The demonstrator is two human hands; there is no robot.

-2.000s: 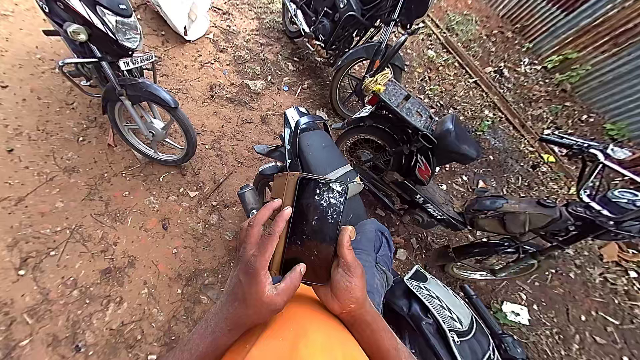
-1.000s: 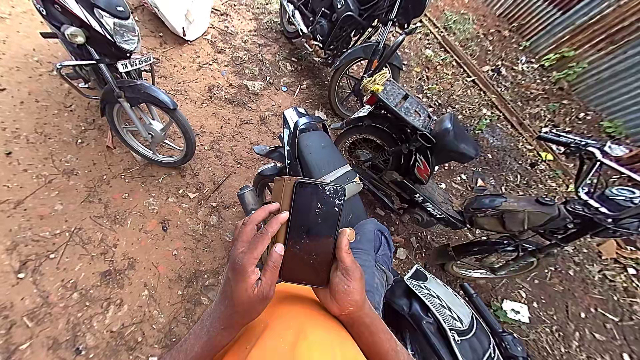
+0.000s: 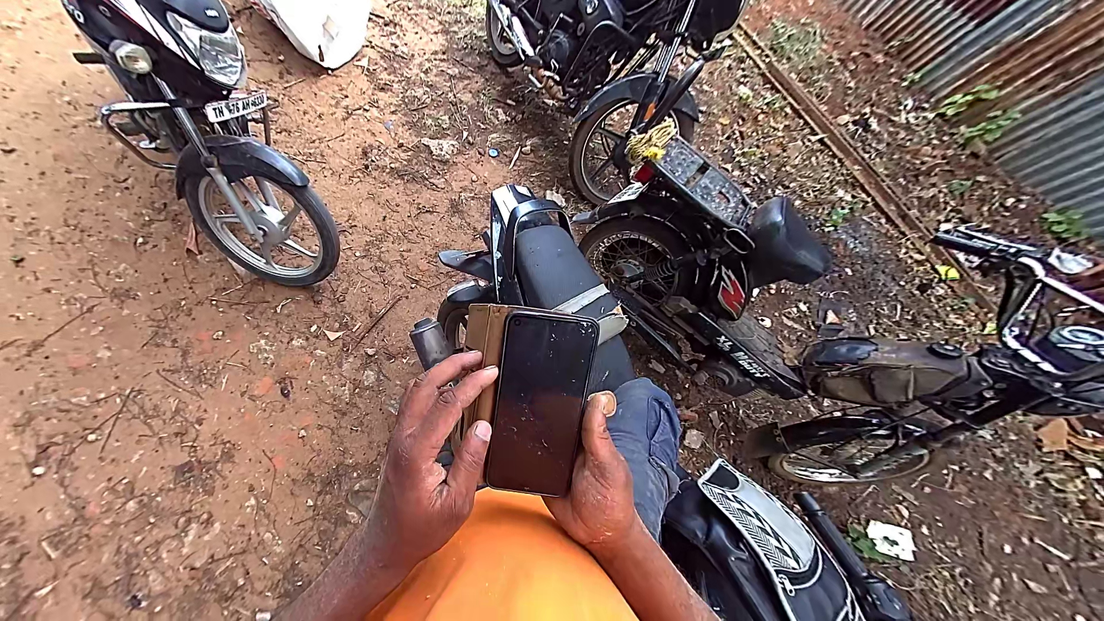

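A smartphone (image 3: 545,405) with a dark screen, speckled with marks, lies upright in a brown flip case (image 3: 487,345) above my orange shirt. My left hand (image 3: 431,461) holds the case on its left side, fingers over the folded cover and thumb by the phone's left edge. Along the lower right edge, my right hand (image 3: 597,479) grips the phone, its thumb at the side. Beyond the phone is the black seat (image 3: 552,259) of a motorcycle, with a pale strap around it.
A motorcycle (image 3: 259,216) stands at upper left, another (image 3: 634,129) at top centre. A moped (image 3: 690,259) and a further two-wheeler (image 3: 888,371) are to the right. A black-and-grey bag (image 3: 768,535) sits at lower right. Corrugated metal sheets (image 3: 1018,78) edge the ground at upper right.
The phone has tilted, and the bright reflection on its screen has faded. My left fingers have shifted slightly on the case; both hands still hold it.
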